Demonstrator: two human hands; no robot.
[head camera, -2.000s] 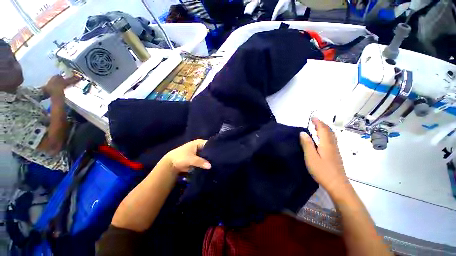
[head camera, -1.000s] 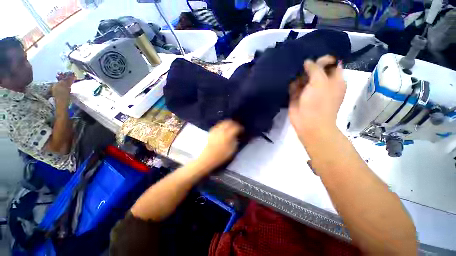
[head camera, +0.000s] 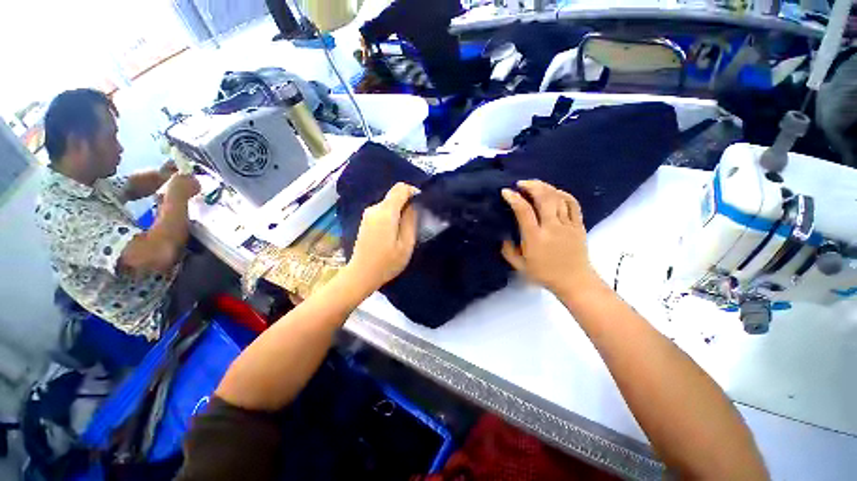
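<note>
A dark navy garment (head camera: 601, 155) lies bunched on the white table, left of the sewing machine, its far end reaching the rim of a white tub. My left hand (head camera: 387, 240) grips its upper edge at the left, thumb on top. My right hand (head camera: 548, 230) grips the same edge a little to the right. A small pale patch, perhaps a label, shows on the cloth between my hands. The fingertips are partly hidden in the dark folds.
The white sewing machine head (head camera: 742, 211) stands at the right. A ruler strip (head camera: 489, 388) runs along the front edge. Taped cardboard (head camera: 296, 268) lies at the left. A person (head camera: 113, 216) sits at a neighbouring machine (head camera: 246, 155). Blue crates (head camera: 164, 395) stand below. Red cloth (head camera: 512, 456) shows at the bottom.
The garment has moved from the near edge and lap onto the table, further away and folded together. My right hand has come down and left from its raised position. The view has shifted left.
</note>
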